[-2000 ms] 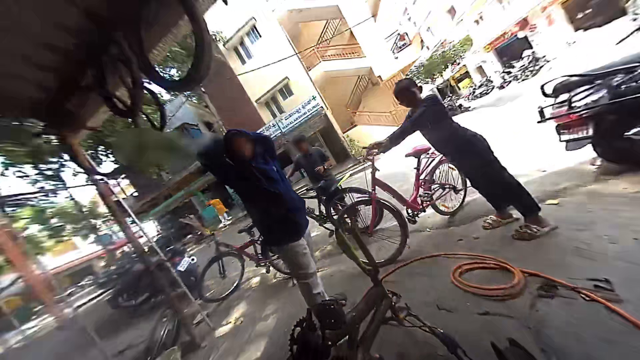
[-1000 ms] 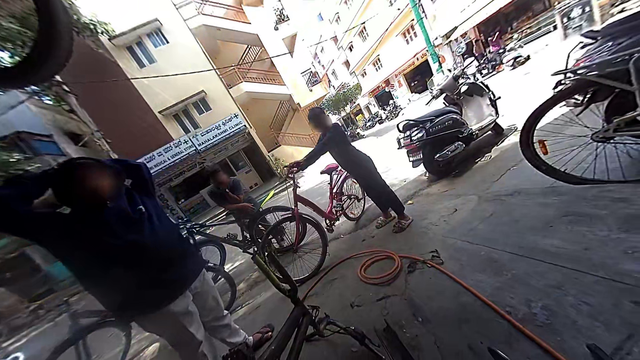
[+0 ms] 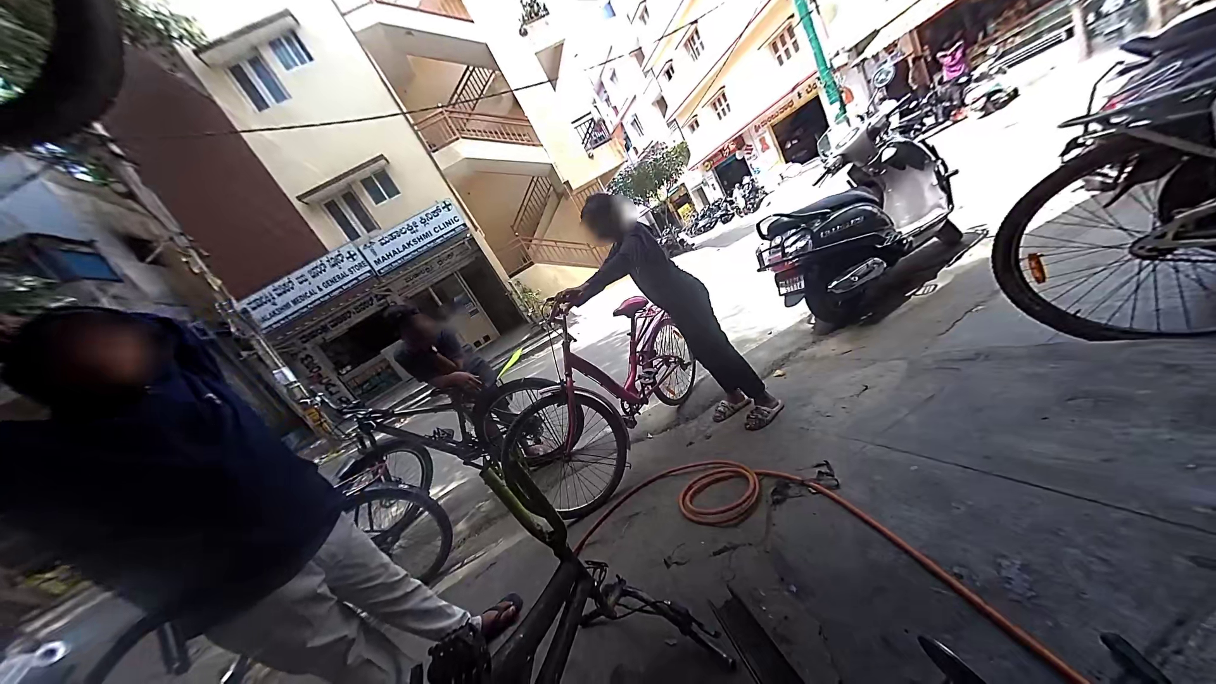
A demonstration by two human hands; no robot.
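Neither my left hand nor my right hand shows in the head view. Nearest to me, at the bottom centre, is a dark bicycle frame with a yellow-green part reaching up from it. Brake levers and cables lie to its right on the pavement. An orange hose is coiled beyond them, and its length runs to the lower right. Behind the coil stands a pink bicycle, its handlebar held by a person in dark clothes.
A person in a dark blue hoodie stands close at left. Another person is low behind a black bicycle. A scooter is parked beyond, with a bicycle wheel at right. A tyre hangs upper left.
The view has swung to the right since the oldest frame, bringing in the whole scooter and the right-hand bicycle wheel. The hooded person now appears larger at the left edge.
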